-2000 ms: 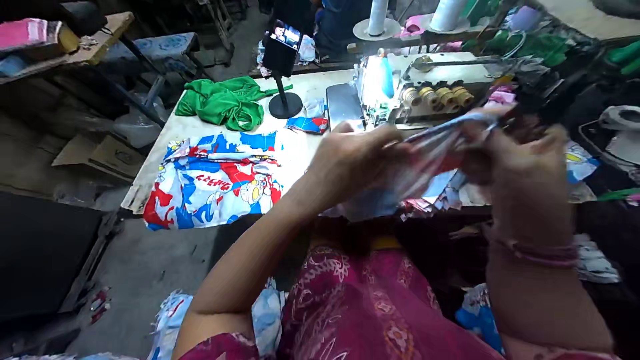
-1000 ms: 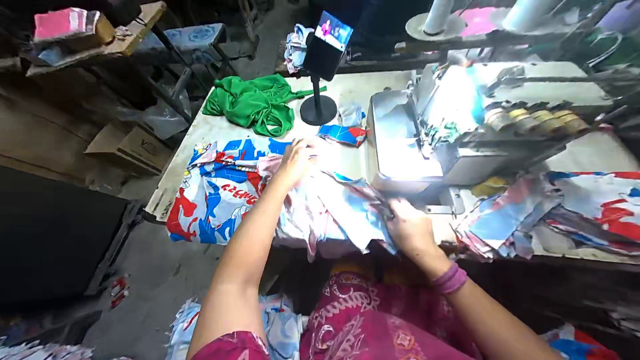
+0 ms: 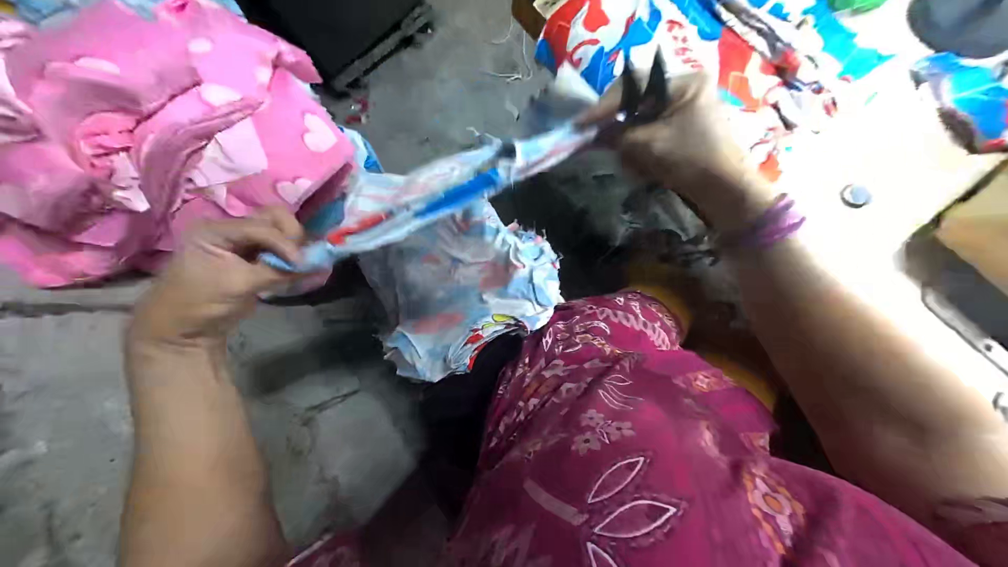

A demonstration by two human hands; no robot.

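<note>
My left hand (image 3: 224, 272) grips one end of a narrow folded strip of printed fabric (image 3: 441, 193), white with blue and red. The strip stretches up to my right hand (image 3: 669, 126), whose fingers close around its other end; a dark pointed tool, perhaps thread snippers (image 3: 646, 90), sticks out of that hand, blurred. Below the strip, a bunched pale blue printed cloth (image 3: 465, 291) lies beside my lap. At the upper left is a heap of pink fabric with white hearts (image 3: 228, 118).
Red, white and blue printed pieces (image 3: 630, 35) lie on the white sewing table (image 3: 866, 150) at the upper right. A black panel (image 3: 331, 31) stands on the grey floor (image 3: 465, 87), where thread scraps lie.
The view has swung far to the left and down, away from the sewing machine. My hands have left the table and now hold a strip stretched between them beside my lap.
</note>
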